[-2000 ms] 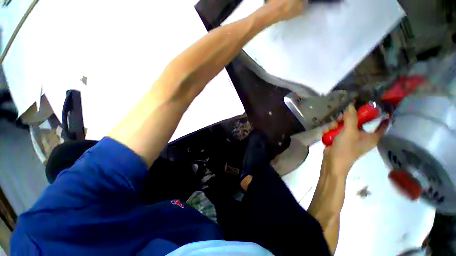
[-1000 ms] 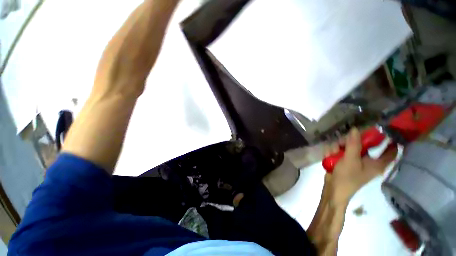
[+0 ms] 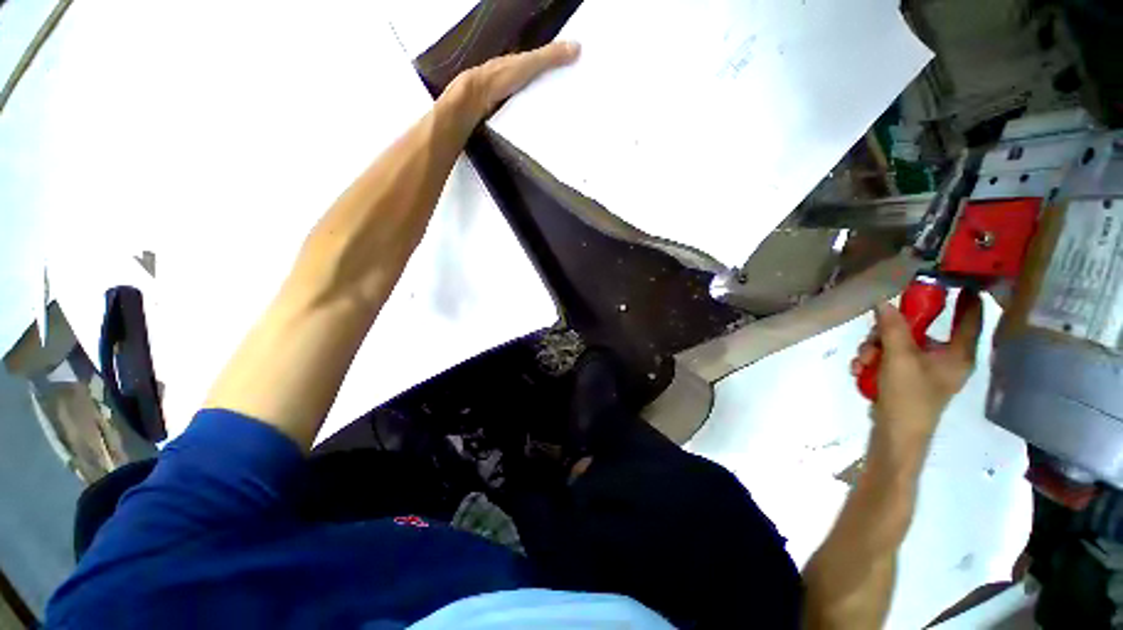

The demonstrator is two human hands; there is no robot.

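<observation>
A stack with a white top sheet lies at the upper middle, its layered grey-brown edge showing along the lower left. My left hand rests on its left edge, fingertips on the white top; part of the hand is hard to make out. My right hand is closed around the red handle of the cutting machine. Its grey motor body and red part are at the right, cut off by the picture's edge. The blade and its contact with the stack cannot be made out.
A broad white lay fills the left, with a black bar on it. Another white-topped stack lies lower right. Scraps lie on the dark surface and beside the wearer's black-clad legs.
My left hand was on the stack's far part, then out of the picture, and is now on its left edge. The cutter now appears turned more upright, with my right hand still on its handle.
</observation>
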